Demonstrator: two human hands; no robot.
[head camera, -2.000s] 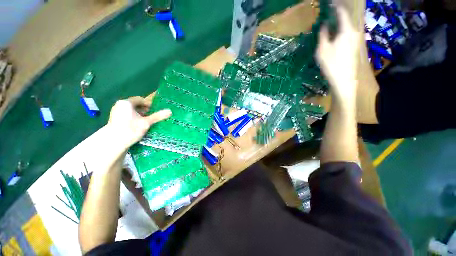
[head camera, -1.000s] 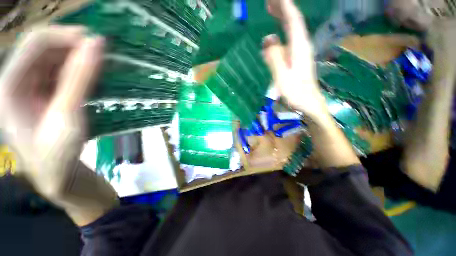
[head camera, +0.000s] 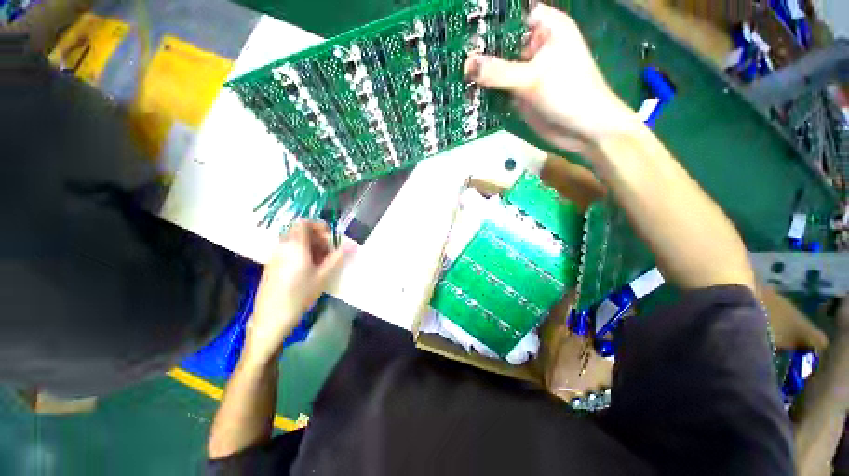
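Note:
A large green circuit board panel (head camera: 391, 98) with rows of silvery parts is held up, tilted, over the white board. My right hand (head camera: 559, 88) is shut on its right end, thumb on the component side. My left hand (head camera: 303, 270) is below the panel's lower left corner, fingers closed around a thin green rail (head camera: 335, 218) that is partly hidden by them. More thin green rails (head camera: 287, 197) lie on the white board (head camera: 410, 237), beside a dark block (head camera: 368, 209) partly covered by the panel.
An open carton (head camera: 424, 339) holds green panels (head camera: 507, 288) on white pieces. Blue battery packs (head camera: 614, 311) lie right of it. The green belt (head camera: 689, 139) carries another pack (head camera: 656, 88). A person in dark clothing (head camera: 102, 251) is at left; another person's forearm (head camera: 824, 409) is at lower right.
The view has swung left. My right hand has moved from over the battery packs to the large panel's right end. My left hand is now lower, beneath the panel.

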